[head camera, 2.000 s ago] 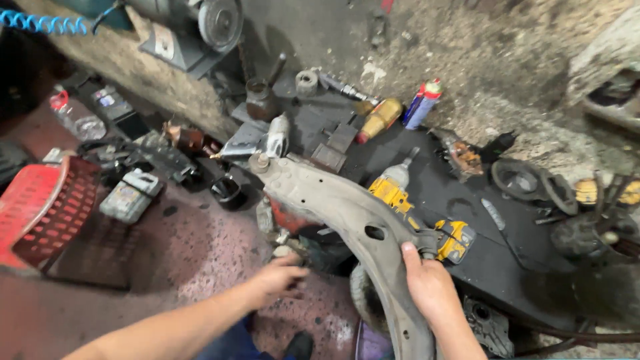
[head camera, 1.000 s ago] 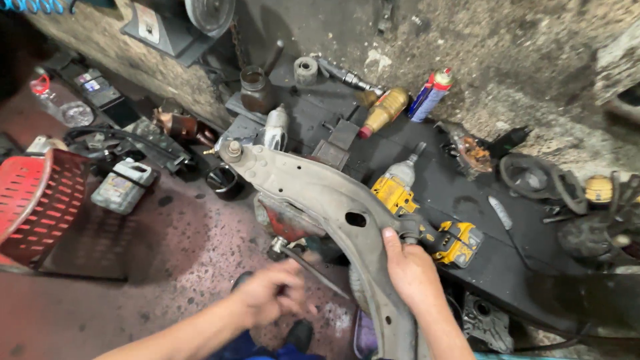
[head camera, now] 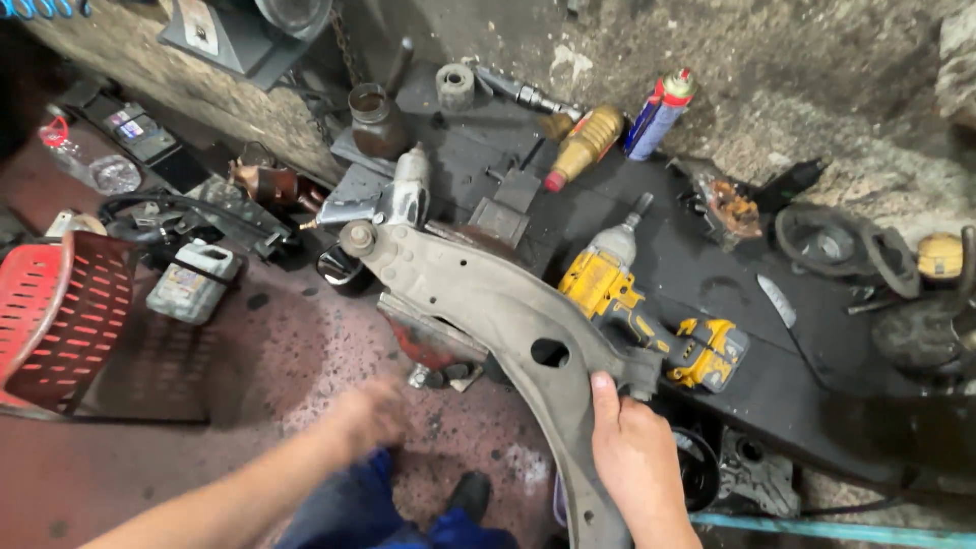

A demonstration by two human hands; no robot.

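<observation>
My right hand (head camera: 637,450) grips the edge of a grey metal suspension control arm (head camera: 496,297), thumb on top near its bushing. The arm lies across a bench vise (head camera: 427,339), whose red body shows below it; whether the jaws clamp it cannot be told. The ball joint end (head camera: 358,239) points to the upper left. My left hand (head camera: 374,415), blurred, is below the vise and apart from the arm; no object shows in it. A yellow cordless impact wrench (head camera: 602,282) lies just beyond the arm, and an air impact gun (head camera: 408,187) lies behind the ball joint.
On the black workbench (head camera: 701,282) are a spray can (head camera: 659,114), a yellowish bottle (head camera: 587,145), a dirty jar (head camera: 377,122) and a knife (head camera: 776,301). A bench grinder (head camera: 244,30) stands at upper left. A red basket (head camera: 69,320) and a plastic jug (head camera: 194,282) are on the left.
A long bar-like tool seen near my left hand one second ago no longer shows there. My right hand stays on the control arm.
</observation>
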